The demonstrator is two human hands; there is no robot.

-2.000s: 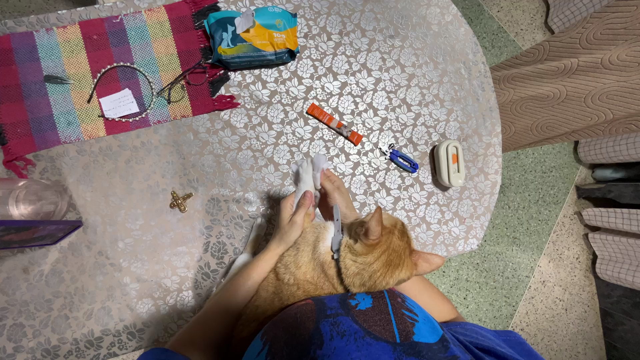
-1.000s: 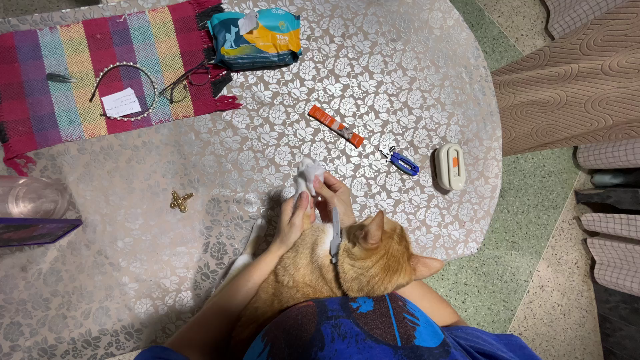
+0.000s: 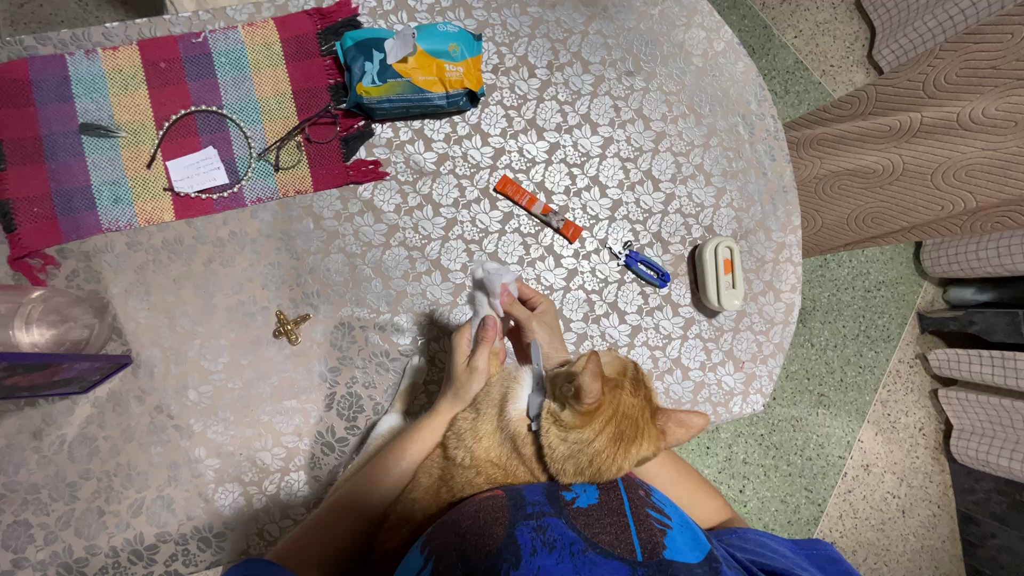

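An orange-and-white cat [image 3: 600,424] with a grey collar [image 3: 536,388] lies against my torso, its head toward the right. My left hand [image 3: 470,360] closes around one of its white forelegs. Beyond it, my right hand [image 3: 538,320] pinches a white wipe [image 3: 498,280] against the paw, which the cloth partly covers. Which side each arm comes from is seen only in part, since the cat hides much of the right forearm. Past the hands lie an orange sachet [image 3: 538,210], blue-handled pet nail clippers [image 3: 645,270] and a cream oval object [image 3: 719,274] with an orange mark.
A wipes packet [image 3: 416,80] sits by a striped woven cloth [image 3: 168,72] bearing a pearl headband [image 3: 180,116], eyeglasses [image 3: 302,140] and a paper slip. Nearer the left are a gold-coloured trinket [image 3: 290,327], a clear pink container [image 3: 60,320] and a purple-edged object [image 3: 64,374].
The wipe and the right hand have shifted slightly about the cat's paw. The left hand keeps hold of the foreleg, and the cat stays in much the same pose.
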